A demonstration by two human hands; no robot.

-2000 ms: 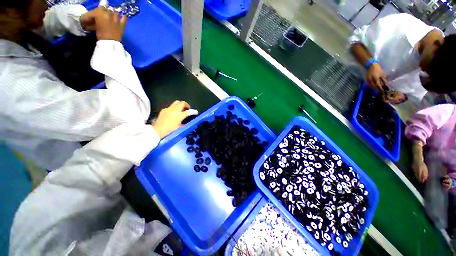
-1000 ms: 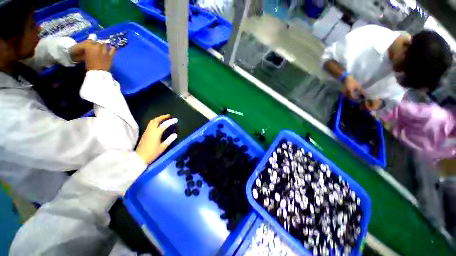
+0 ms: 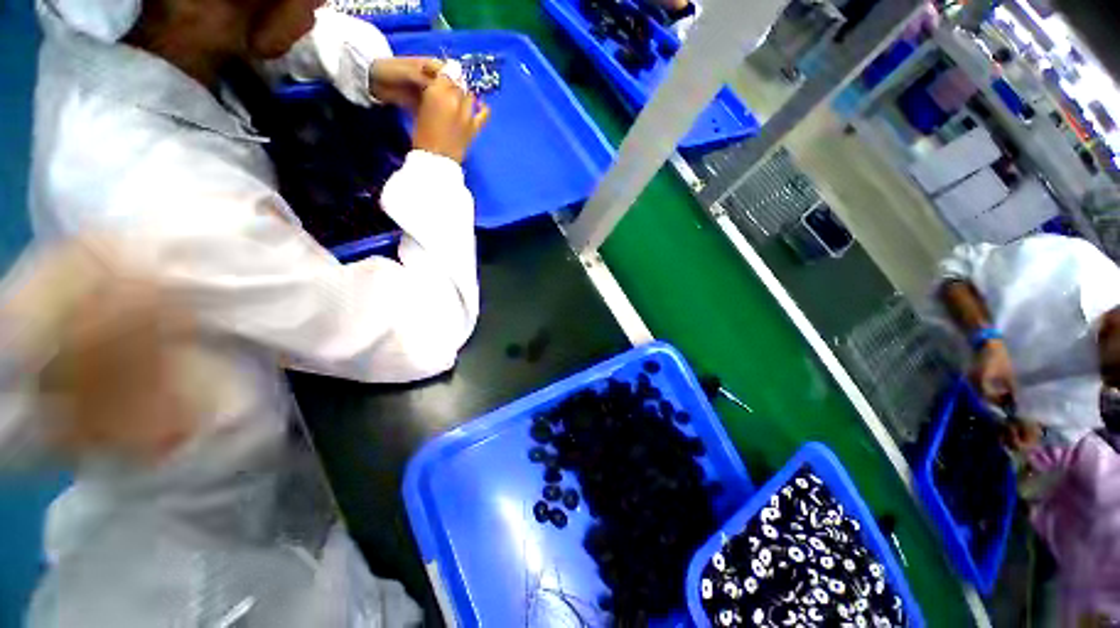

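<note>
A blurred hand, which looks like my left hand (image 3: pixel 117 356), is raised close to the camera at the left edge; its fingers and any held thing cannot be made out. My right hand is out of the picture. The large blue tray (image 3: pixel 461 521) lies on the dark worktop, with a loose heap of black housings (image 3: pixel 639 478) in its right part. To its lower right, a second blue tray (image 3: pixel 817 460) holds assembled pieces (image 3: pixel 798 552), black with white rings. It is cut off by the bottom edge. A few small dark pieces (image 3: pixel 531 347) lie on the worktop above the large tray.
A coated worker (image 3: pixel 233 209) sits close at the upper left, handling small parts over a blue tray (image 3: pixel 540 141). A metal post (image 3: pixel 669 135) stands beside the green conveyor (image 3: pixel 688 288), which carries dark parts with thin shafts. Across it, workers are near another blue tray (image 3: pixel 964 478).
My left hand has left the worktop beside the large tray and moved left, up close to the camera. The view has swung, so the trays sit lower and further right.
</note>
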